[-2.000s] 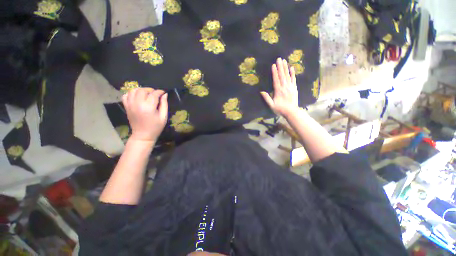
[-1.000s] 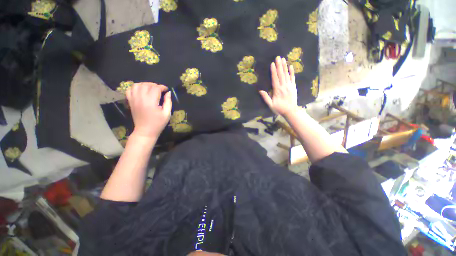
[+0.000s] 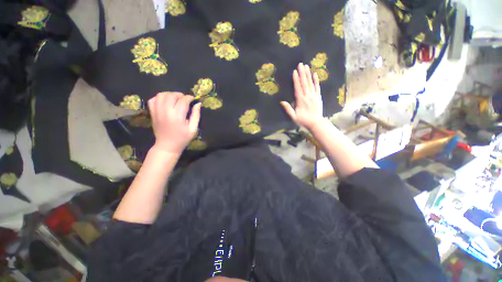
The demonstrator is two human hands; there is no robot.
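Black cloth with gold butterfly motifs [image 3: 181,63] lies spread in front of me. My left hand [image 3: 173,121] is curled over its near-left part, thumb and fingers drawn together. The curled fingers hide whether anything is pinched. A thin, blurred brownish streak shows just left of the hand. My right hand [image 3: 306,102] lies flat, palm down, on the cloth near its right end, with fingers stretched and thumb apart, holding nothing.
Pale stained table surface [image 3: 385,60] shows at the right. A dark cloth heap with a red handle [image 3: 425,53] lies beyond it, beside a grey bar [image 3: 458,36]. Narrow cut cloth pieces [image 3: 49,121] lie at the left. Wooden frames [image 3: 380,132] stand below the right edge.
My left hand has moved right over the cloth, near a butterfly motif. The short pale streak formerly beside its thumb no longer shows. My right hand stays flat; the view has shifted slightly.
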